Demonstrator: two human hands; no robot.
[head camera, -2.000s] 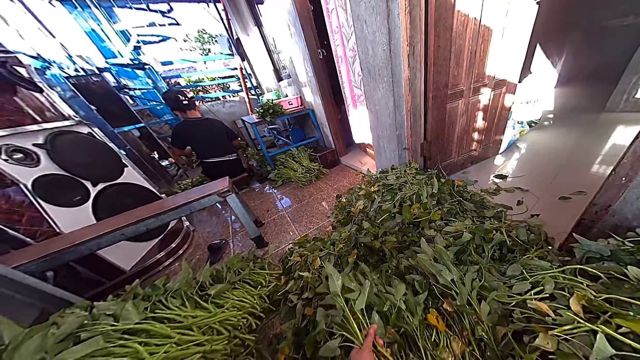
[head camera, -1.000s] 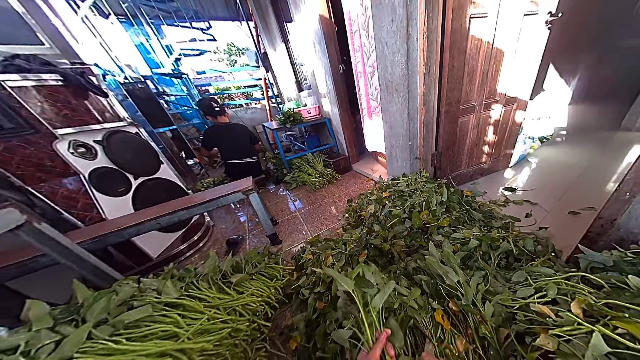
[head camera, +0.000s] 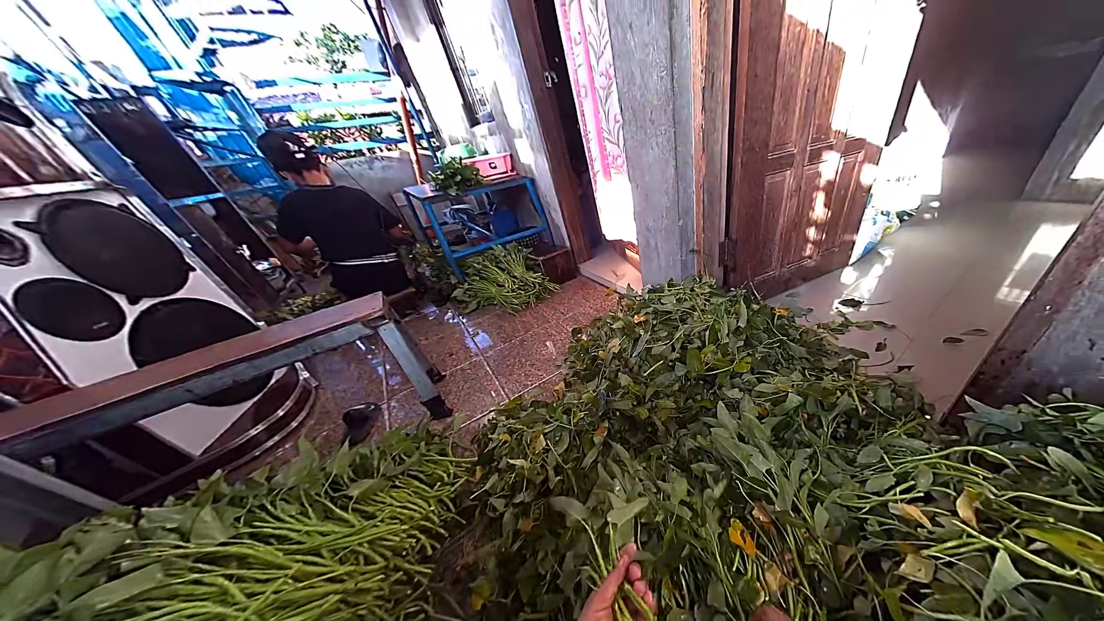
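My left hand (head camera: 619, 591) is at the bottom middle, its fingers closed around a small bunch of leafy green stems (head camera: 604, 535), leaves upward. A bit of my right hand (head camera: 769, 613) shows at the bottom edge, right of the left one; its fingers and anything in them are hidden. Both hands are at the near side of a large heap of leafy greens (head camera: 690, 371), dark green with some yellow leaves. On the left lies a pile of greens with their pale stems lined up (head camera: 328, 535). More loose stems (head camera: 1018, 483) spread at the right.
A metal-legged bench (head camera: 216, 354) and a large speaker cabinet (head camera: 103, 345) stand left. A person in black (head camera: 341, 224) crouches beyond, near a blue rack (head camera: 483, 246) and greens on the tiled floor (head camera: 509, 276). A concrete post (head camera: 660, 147) and wooden door (head camera: 793, 164) rise behind the heap.
My left hand keeps hold of a leafy bunch. A bit of my right hand now shows at the bottom edge. The view has shifted slightly.
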